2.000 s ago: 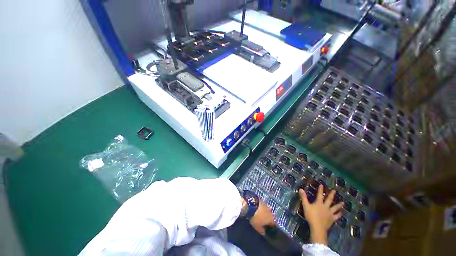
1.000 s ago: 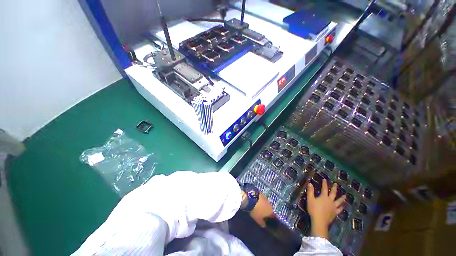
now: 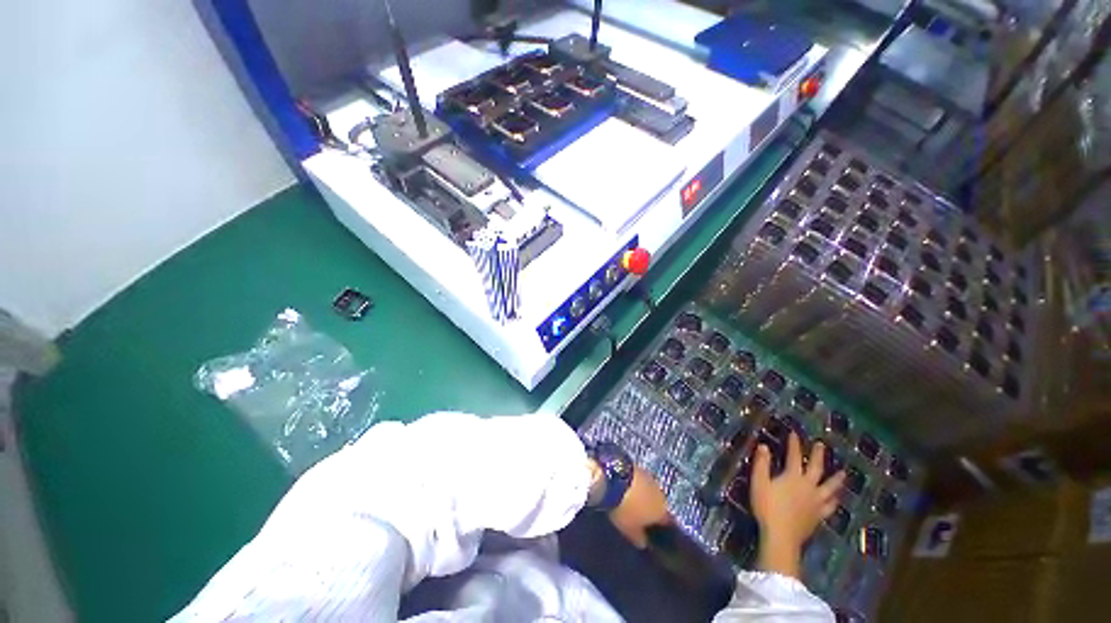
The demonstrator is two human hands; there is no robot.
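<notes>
My right hand (image 3: 794, 497) lies with its fingers spread on a dark fixture (image 3: 738, 472) on a clear blister tray (image 3: 627, 428). Its fingertips touch the dark housings there; whether it grips one is hidden. My left hand (image 3: 642, 509), below a wrist watch, points towards the tray's lower left part; its fingers are blurred and dark, and what they hold cannot be told. Small black square housings (image 3: 710, 415) fill pockets in the tray's back and right parts.
A white benchtop machine (image 3: 426, 274) stands behind, its fixture plate (image 3: 526, 149) holding several housings. Stacked blister trays (image 3: 780, 298) stand at the right, cartons (image 3: 1011, 548) at the lower right. A crumpled plastic bag (image 3: 299, 396) and a loose housing (image 3: 352, 303) lie on the green mat.
The machine's fixture plate has come forward from under the head and shows more fully. My right hand stays on the fixture, its fingers slightly shifted. My left hand has hardly moved.
</notes>
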